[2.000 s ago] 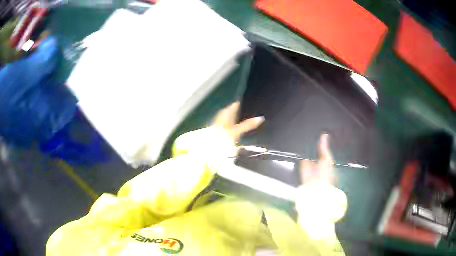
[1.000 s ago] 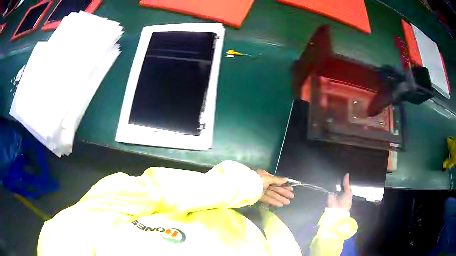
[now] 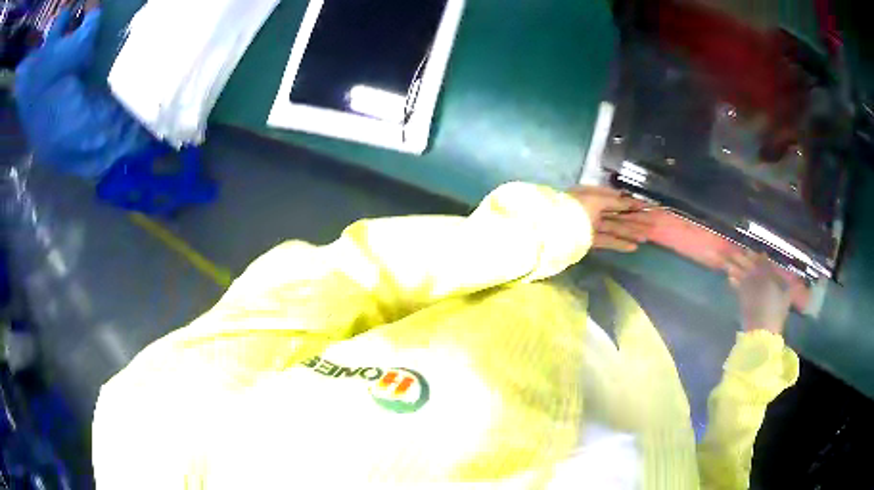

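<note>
The black clamping fixture [image 3: 719,134] is at the right with its orange-red base strip [image 3: 690,237] along the front. A glossy dark edge with white glare, seemingly the display panel [image 3: 786,251], lies along the fixture's front. My left hand [image 3: 615,218] is at the front left of this edge, fingers extended over the orange-red strip. My right hand [image 3: 762,287] is at the front right, its fingertips at the strip. The fingers' undersides are hidden, so I cannot tell whether either hand grips the panel. The red part over the fixture is blurred.
A panel stack [image 3: 369,57] with a white border lies on the green mat left of the fixture. A sheet stack [image 3: 187,57] is further left. A person's blue sleeve [image 3: 72,105] is at the far left, above a blue stool [image 3: 158,182].
Both hands have moved the panel from partly out over the bench edge into the fixture, and they now lie at its front edge. The thin pale cable between the hands no longer shows clearly.
</note>
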